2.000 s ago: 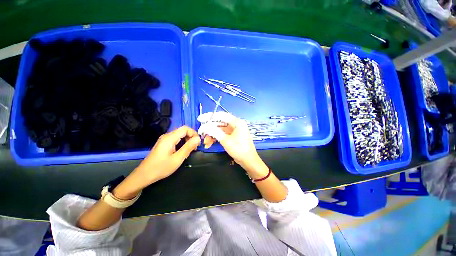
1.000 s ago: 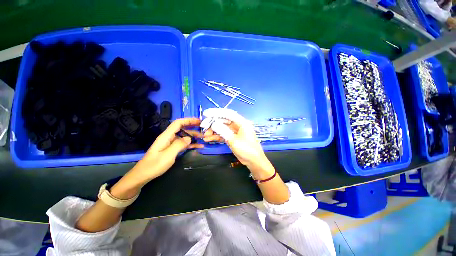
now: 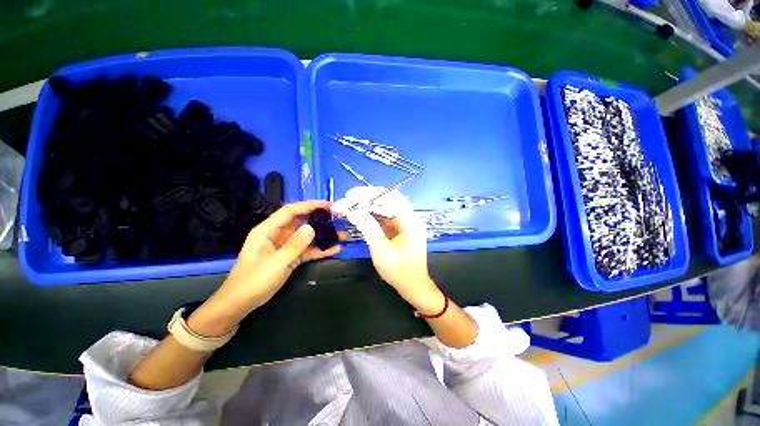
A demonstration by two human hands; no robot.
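Observation:
My left hand [image 3: 279, 241] holds a small black plastic housing [image 3: 322, 229] between thumb and fingers, over the front rims of the left and middle trays. My right hand [image 3: 392, 237], with white coverings on its fingertips, grips a thin silver rod [image 3: 393, 186] that points up to the right. The rod's lower end is near the housing; whether they touch is hidden by the fingers. Several loose rods [image 3: 379, 152] lie in the blue middle tray [image 3: 433, 91]. A heap of black housings [image 3: 142, 166] fills much of the blue left tray [image 3: 242, 60].
A narrower blue tray [image 3: 575, 270] densely filled with silver-and-black rods stands to the right, with another tray [image 3: 715, 179] beyond. The green belt [image 3: 383, 25] runs behind. The dark bench edge [image 3: 250, 333] is in front. Part of another person shows at top right.
The black housing now shows more clearly in my left hand. The rod in my right hand has tilted from steep to slanting further right. Dark items on the belt have shifted toward the upper right.

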